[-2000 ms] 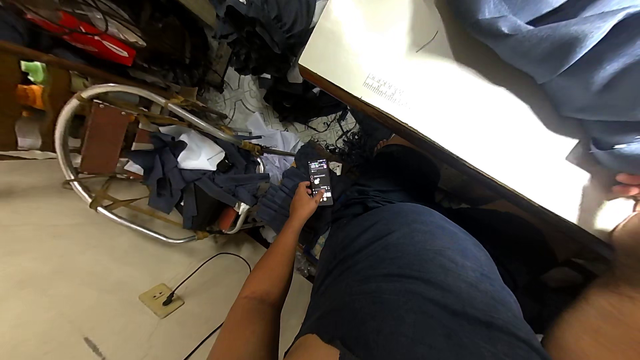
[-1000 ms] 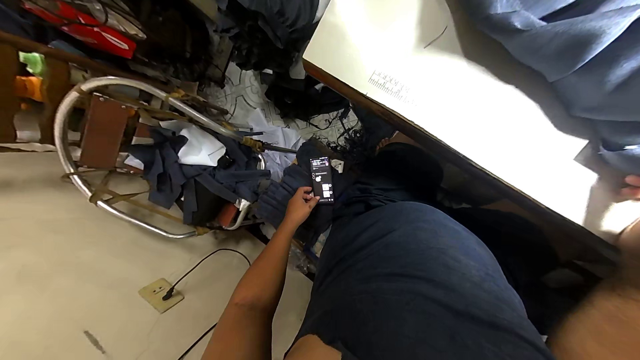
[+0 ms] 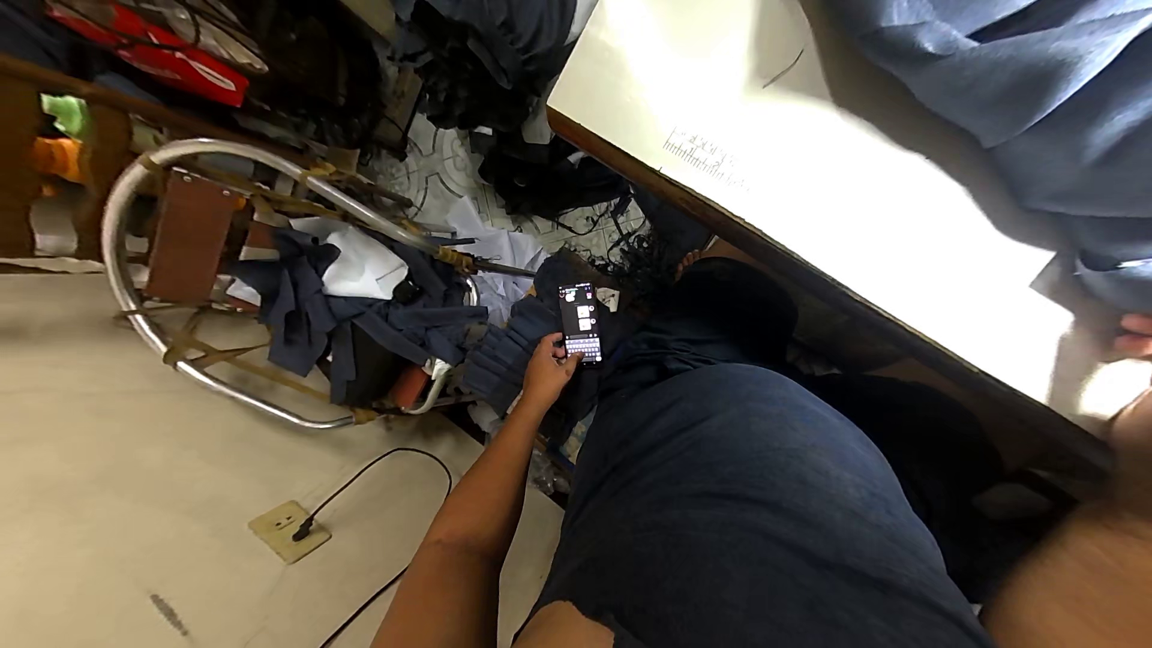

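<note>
My left hand [image 3: 547,371] holds a smartphone [image 3: 580,324], its thumb over the lower part of the lit screen, where a keyboard shows. Beneath the phone lies dark pleated fabric [image 3: 511,351]. My right hand [image 3: 1136,337] is cut off by the right edge of the view; a few fingertips and the blurred forearm show over the white tabletop [image 3: 810,189], near blue-grey cloth [image 3: 1035,108]. What it holds, if anything, is out of view.
A metal-tube frame [image 3: 211,382] filled with dark and white fabric scraps [image 3: 364,263] stands at left. A black cord runs from a wall outlet [image 3: 290,531]. Dark cloth [image 3: 531,171] and threads lie on the patterned floor. A red bag [image 3: 180,58] is at upper left.
On the phone's screen a keyboard has appeared in the lower part, and my left thumb has moved onto it. My right hand remains at the right edge.
</note>
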